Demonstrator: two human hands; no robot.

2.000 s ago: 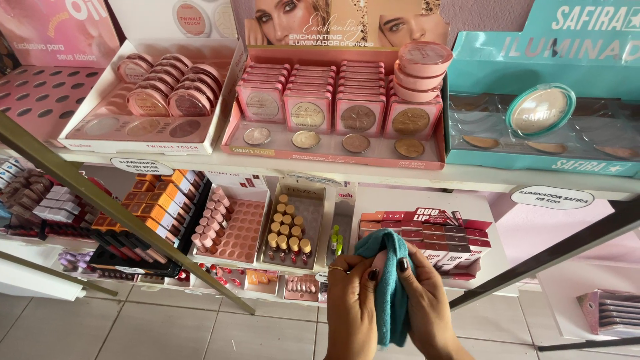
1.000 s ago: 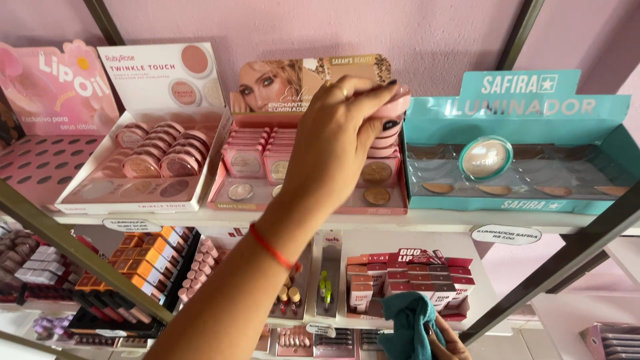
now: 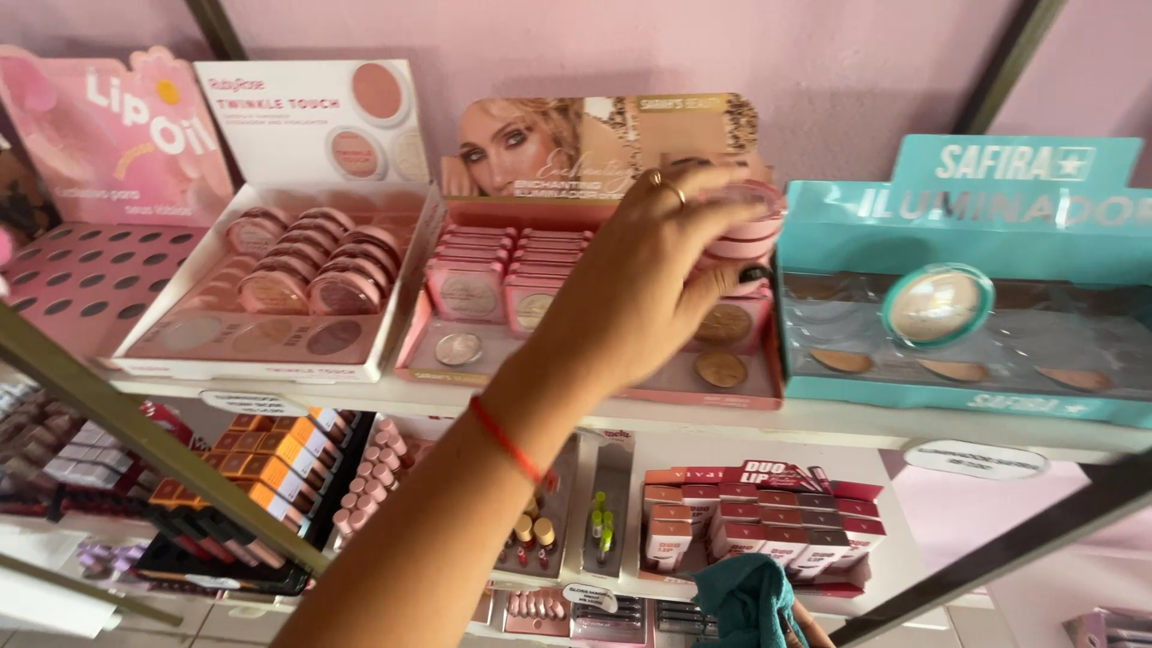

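My left hand, with a gold ring and a red wrist cord, reaches over the pink highlighter display box. Its fingers are around a round pink compact on a stack at the box's right side. Pink square compacts stand in rows to the left, partly covered by my forearm. At the bottom, my right hand shows only in part, holding a teal cloth in front of the lower shelf's lip product boxes.
A teal highlighter display with one round compact stands to the right. Left is a white display box of round compacts. Dark metal shelf bars slant across both sides; lip products fill the lower shelf.
Two seconds ago both hands were together on the teal cloth. My left hand has since moved up to the stacked round compacts, while the cloth stays low in my right hand.
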